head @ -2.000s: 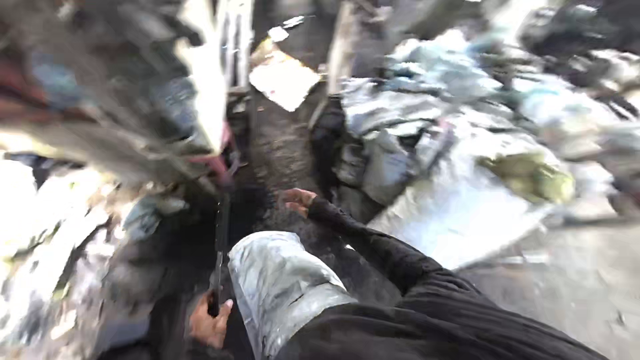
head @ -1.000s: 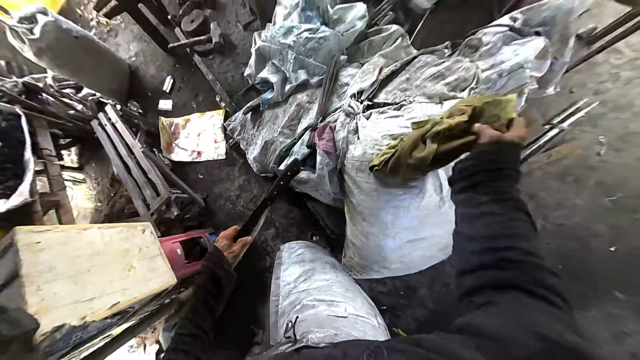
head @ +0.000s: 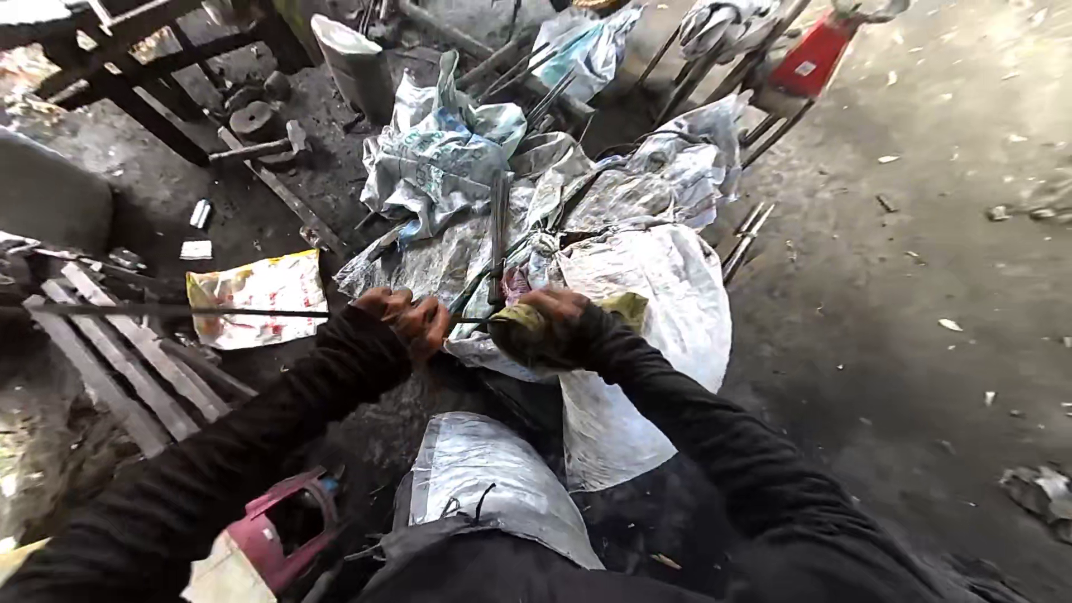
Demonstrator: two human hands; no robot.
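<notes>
My left hand (head: 410, 320) is closed around a long, thin dark rod or blade (head: 167, 311), which sticks out to the left. A short stretch of it shows between my hands. My right hand (head: 553, 308) grips a bunched olive-green cloth (head: 523, 331) close to that end; whether the cloth wraps the tool cannot be told. Just beyond both hands stands a bundle of thin dark rods (head: 499, 239) against crumpled plastic sacks (head: 444, 159). A white woven sack (head: 653, 293) lies under and right of my right forearm. Pale sheeting (head: 494, 477) covers my lap.
A hammer (head: 260, 151) lies by round metal pieces at the upper left. Left are wooden slats (head: 126, 360) and a printed plastic bag (head: 260, 293). A pink plastic stool (head: 289, 528) is beside my left arm; a red object (head: 812, 59) stands at the upper right.
The olive cloth, held out at the right a second ago, has come in beside my left hand with my right hand. The long tool now points left. The view has shifted.
</notes>
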